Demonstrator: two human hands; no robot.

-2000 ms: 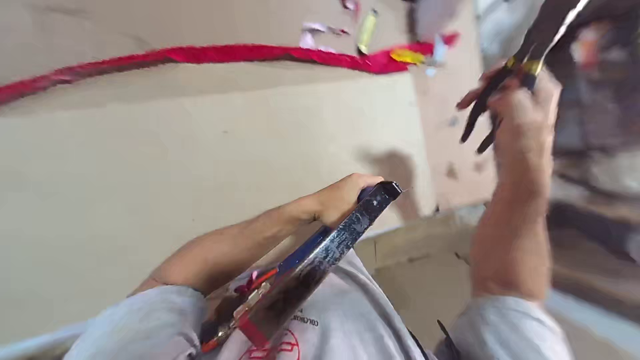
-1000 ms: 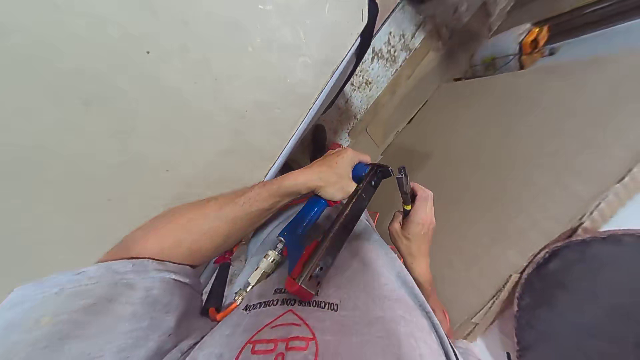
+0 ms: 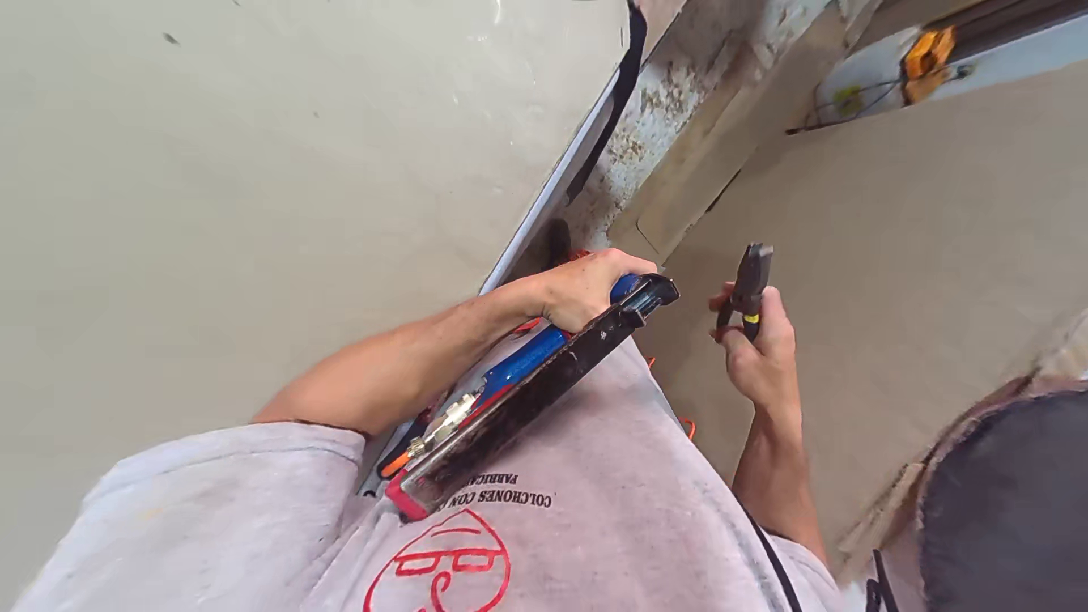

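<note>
My left hand (image 3: 591,289) is wrapped around the blue body of a pneumatic stapler (image 3: 527,361), which lies slantwise in front of my shirt. Its long dark magazine (image 3: 544,391) ends in a red piece at the lower left, and the black nose points to the upper right. A metal air coupling (image 3: 446,422) joins it to an orange hose (image 3: 393,465). To the right, my right hand (image 3: 761,348) grips pliers (image 3: 750,280) with dark jaws pointing up and a yellow band near the handles. The pliers and stapler are apart.
A large pale board or tabletop (image 3: 297,170) fills the left, with a black strip (image 3: 608,127) hanging by its edge. Brown cardboard (image 3: 901,229) covers the right side. An orange object (image 3: 928,53) lies at the upper right, a dark rounded cushion-like item (image 3: 1011,501) at the lower right.
The view has swung away from the red strip on the board seen two seconds ago. Since one second ago, my right hand with the pliers has moved away from the stapler's nose.
</note>
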